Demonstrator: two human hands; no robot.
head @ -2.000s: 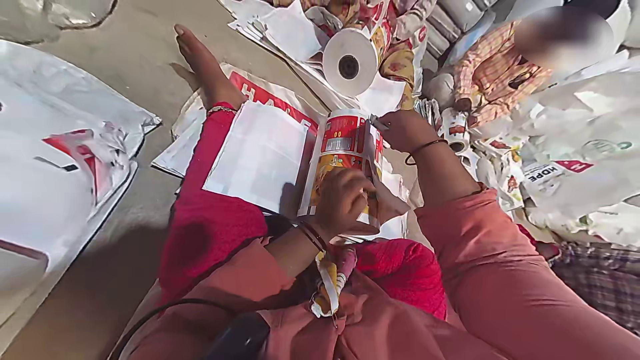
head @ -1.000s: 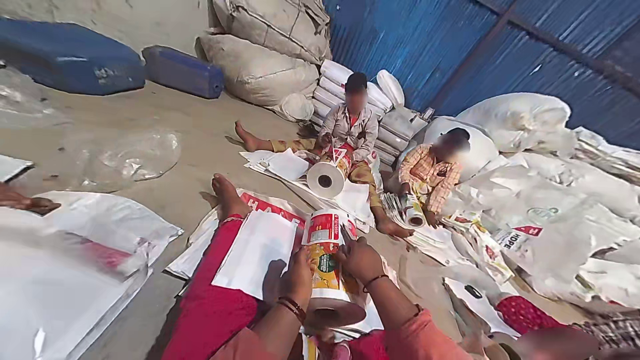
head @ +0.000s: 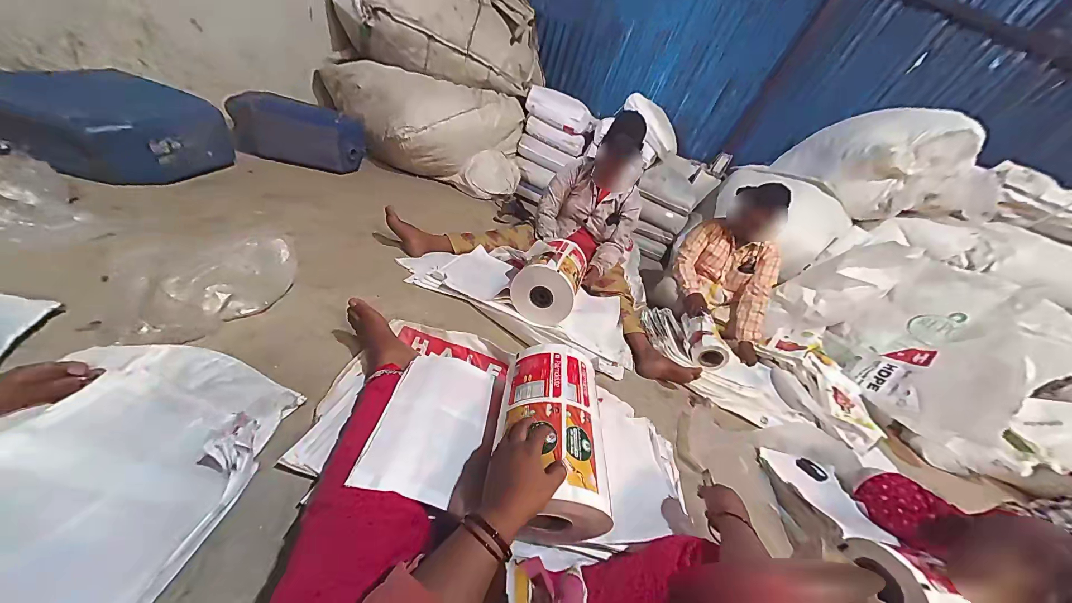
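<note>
A thick roll of printed plastic film (head: 553, 435) lies between my legs, its core end towards me. My left hand (head: 523, 473) lies on the near left side of the roll, palm down, thumb and fingers apart. Off to the right of the roll, near my knee, is my right hand (head: 727, 507), closed around a small thin object whose kind I cannot tell. A white sheet stack (head: 427, 427) rests over my left leg, and more white sheets (head: 641, 469) lie right of the roll.
Two people sit ahead with film rolls (head: 548, 289) and sheets. Another person is close at the lower right. At the left, a person's hand (head: 46, 385) touches a large white sheet (head: 151, 469). Blue plastic containers (head: 117, 126), stuffed sacks (head: 427, 117) and white plastic bags (head: 938, 310) stand or lie around.
My right hand has come off the roll and moved right, while my left hand has shifted onto its printed face. Since the oldest frame, the view has tilted up strongly.
</note>
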